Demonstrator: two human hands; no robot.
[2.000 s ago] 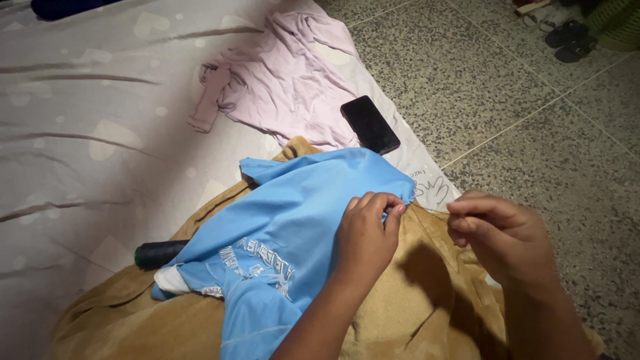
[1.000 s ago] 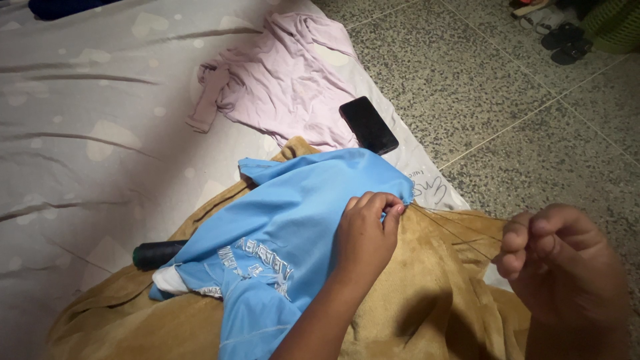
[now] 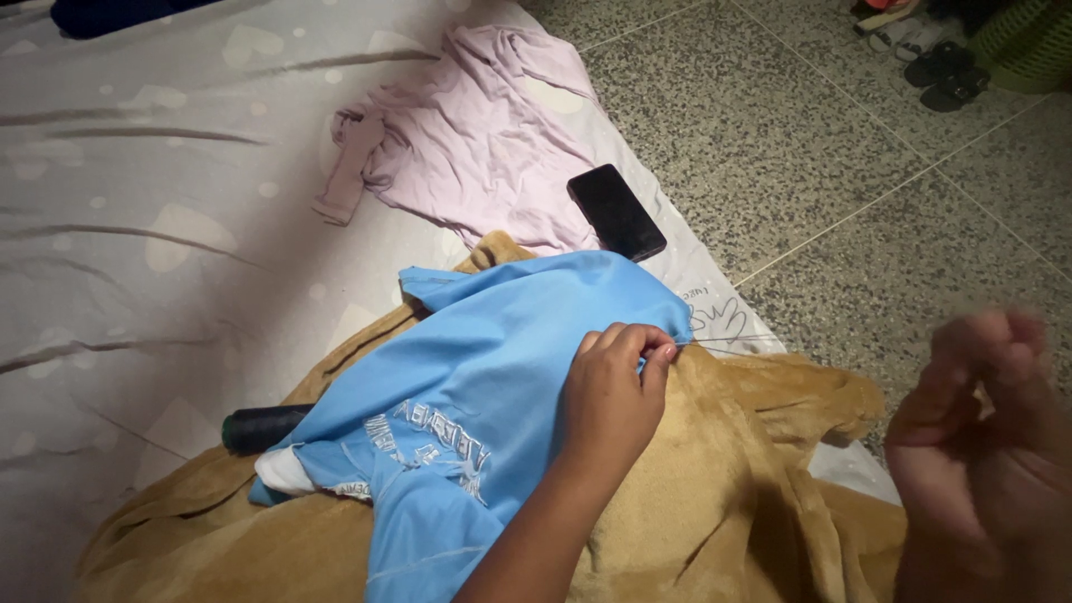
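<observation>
A blue fabric garment (image 3: 502,335) with white lettering lies bunched over a tan plush blanket (image 3: 670,502). My left hand (image 3: 624,385) pinches the garment's right edge between thumb and fingers. Dark thread (image 3: 729,339) runs from that edge toward my right hand (image 3: 976,402), which is raised at the far right, blurred, with thumb and fingertips together. Whether a needle is between those fingertips cannot be made out. A spool of dark thread (image 3: 264,427) rests on the blanket at the garment's left, partly covered by it.
A black smartphone (image 3: 617,213) lies by a pink garment (image 3: 494,134) on the bed sheet (image 3: 193,201) with heart prints. Beyond the bed edge is a speckled tile floor (image 3: 804,167), with dark sandals (image 3: 946,77) and a green woven basket (image 3: 1026,42). Dark blue cloth (image 3: 117,12) lies top left.
My right hand has moved away to the right from beside the garment's edge, and thread now stretches between. My left hand has stayed at the edge.
</observation>
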